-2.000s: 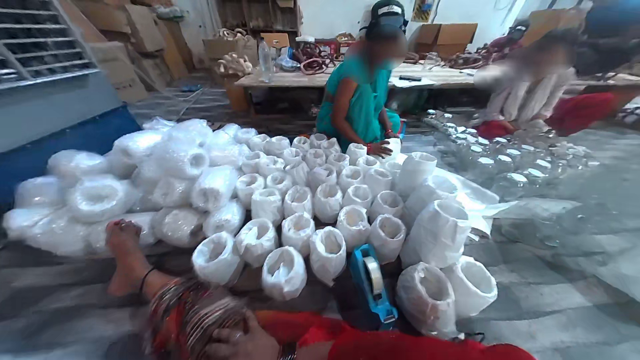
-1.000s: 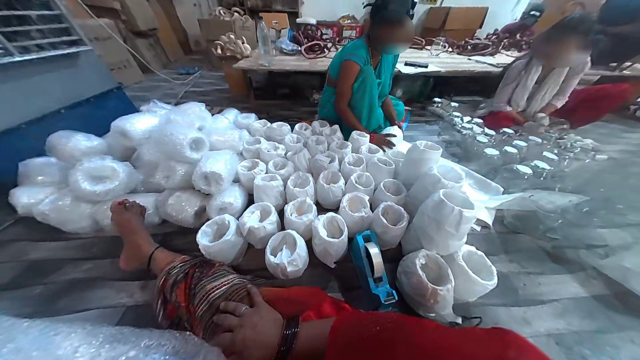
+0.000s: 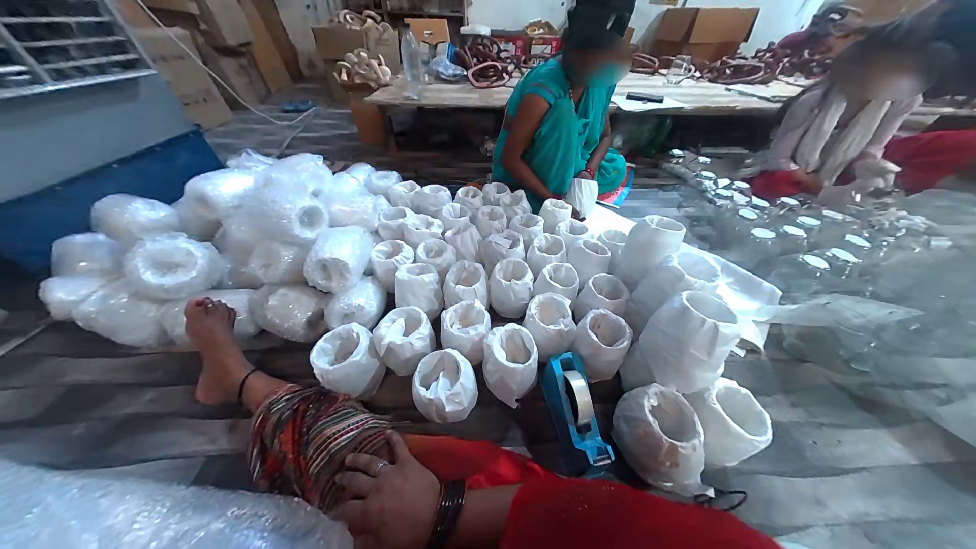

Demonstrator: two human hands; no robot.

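Note:
My right hand (image 3: 393,496) rests on my bent knee over striped cloth (image 3: 328,442), its fingers slightly spread, with nothing seen in it. Bubble wrap (image 3: 152,511) fills the lower left corner and reaches close to that hand. My left hand is not visible. Beyond my leg, several rows of hollow, open-topped pieces wrapped in white paper (image 3: 511,362) stand on the floor. A blue tape dispenser (image 3: 576,412) with a tape roll lies among them, left of a paper-wrapped piece (image 3: 659,435). Bubble-wrapped pieces (image 3: 171,267) are heaped behind my foot.
Across the rows a person in teal (image 3: 560,137) holds a white-wrapped piece (image 3: 583,197). Another person (image 3: 846,145) sits at the right behind clear glass-like vessels (image 3: 812,263). A low table (image 3: 473,95) bears dark red rings and a bottle. A blue-and-grey wall (image 3: 99,152) borders the left.
Bubble wrap has come into the lower left and covers more there than one second ago. The person in teal now has a white-wrapped piece raised. My right hand stays on my knee.

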